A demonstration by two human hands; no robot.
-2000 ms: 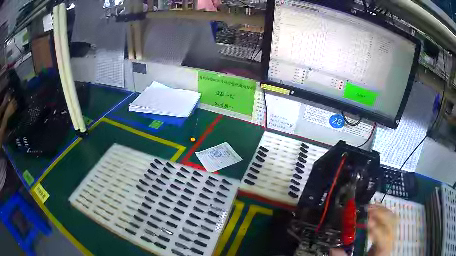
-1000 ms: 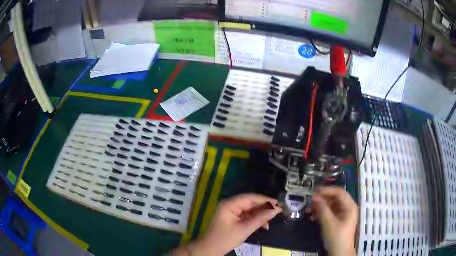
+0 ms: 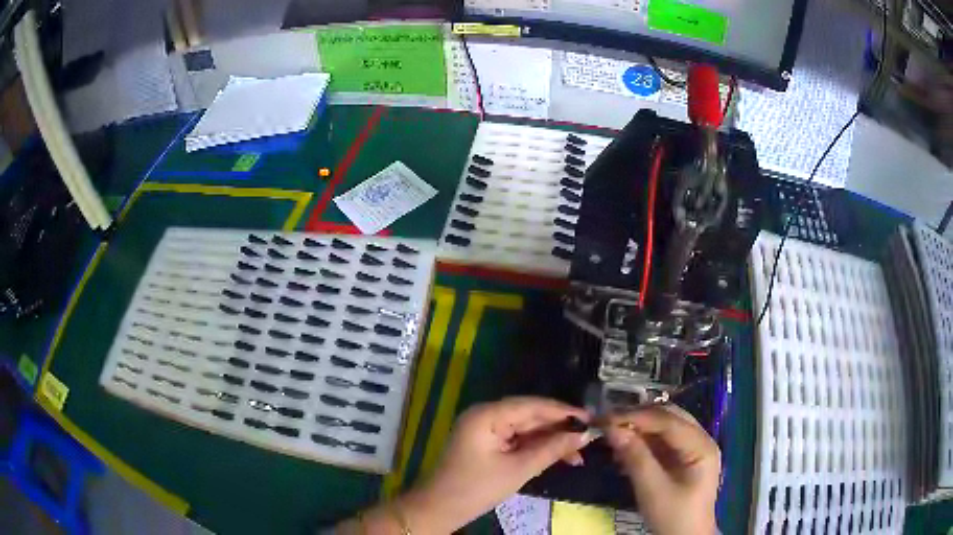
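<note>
My left hand (image 3: 512, 449) pinches a small dark part (image 3: 575, 424) between its fingertips, in front of the press. My right hand (image 3: 669, 460) has its fingertips pinched close beside it, near a thin light piece too small to tell; whether it grips this is unclear. The black press fixture (image 3: 669, 230) stands just behind both hands. Its red lever handle (image 3: 705, 96) points up. The metal clamp block (image 3: 632, 366) is right above the fingertips. The round gauge face below it is not clearly visible behind the hands.
The left white tray (image 3: 172, 303) holds dark parts mainly on its right side. A rear tray (image 3: 519, 199) is partly behind the press. The right tray (image 3: 826, 366) and a tray stack (image 3: 935, 345) are at right. A paper slip (image 3: 385, 196), keypad (image 3: 799, 209) and monitor (image 3: 627, 16) are behind.
The view has tilted down since the first frame, and the red handle has gone from lowered to upright. My left hand has come into view. My right hand has moved left, beside my left fingertips.
</note>
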